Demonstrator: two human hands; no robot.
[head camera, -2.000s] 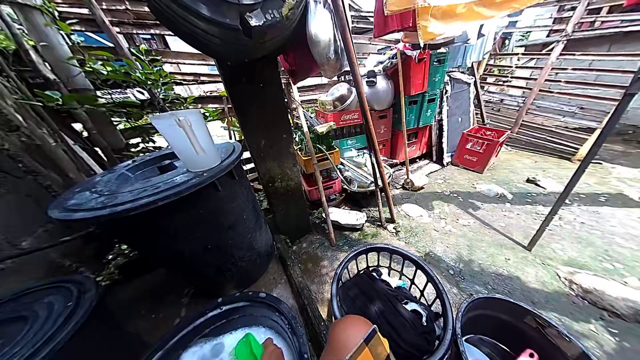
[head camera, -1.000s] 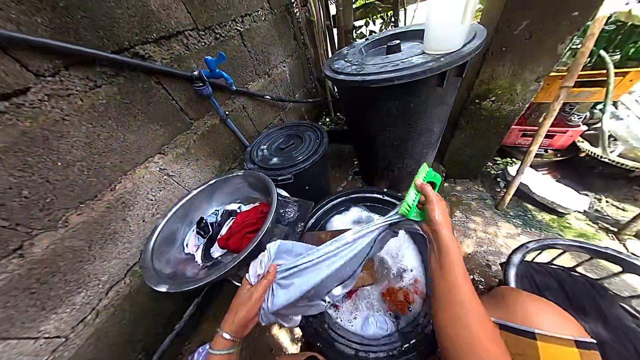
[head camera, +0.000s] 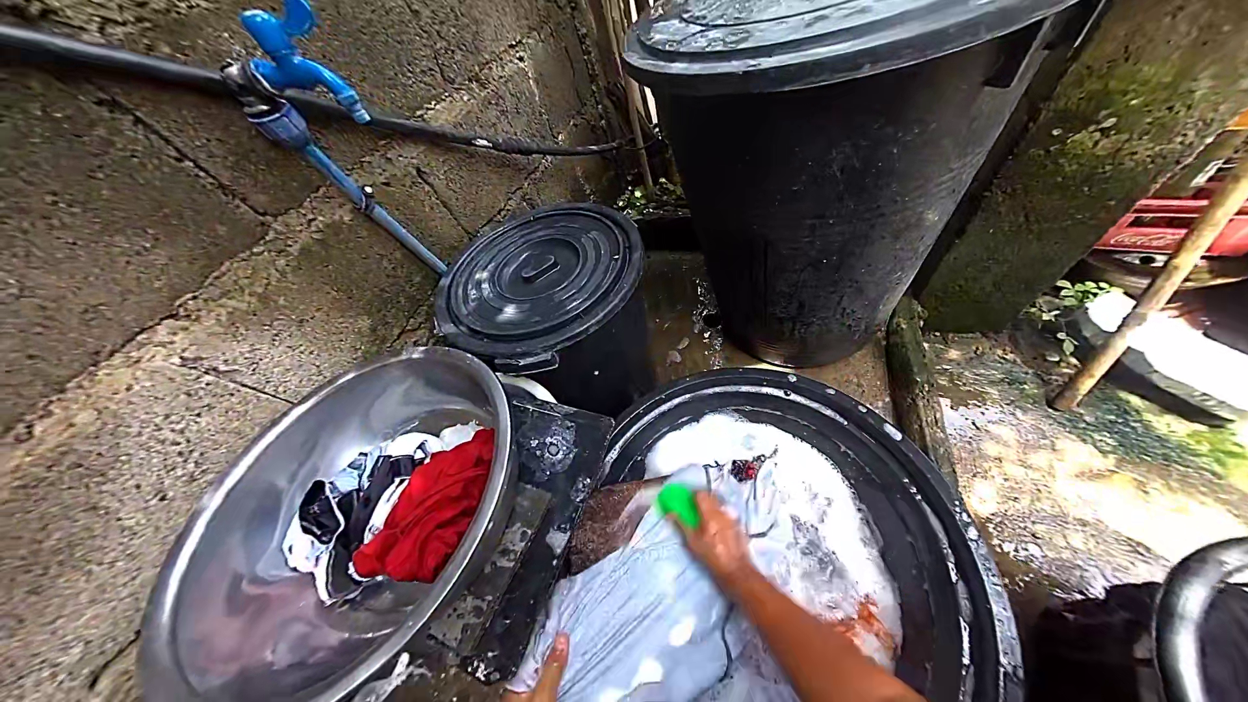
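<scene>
My right hand (head camera: 720, 536) is closed on a green scrub brush (head camera: 679, 504), blurred, against a wet light grey-blue garment (head camera: 634, 609). The garment lies over a brown board (head camera: 609, 525) and into a round black plastic tub (head camera: 936, 546) of suds (head camera: 829, 507). At the bottom edge, my left hand (head camera: 548, 673) holds the garment's lower left side; only a thumb and part of the hand show. Something orange (head camera: 866, 624) lies among the suds. Left of the tub, a metal basin (head camera: 234, 546) holds a red cloth (head camera: 434, 512) and black and white clothes (head camera: 336, 526).
A small lidded black bucket (head camera: 541, 278) and a tall lidded black barrel (head camera: 809, 185) stand behind the tub. A blue faucet (head camera: 292, 68) and black pipe (head camera: 127, 63) run along the block wall (head camera: 127, 234). A basket rim (head camera: 1185, 604) shows at the lower right.
The garment, held stretched above the tub one second ago, now lies spread over the board and suds. My right hand has lowered the green brush onto it. The view has swung left since the first frame.
</scene>
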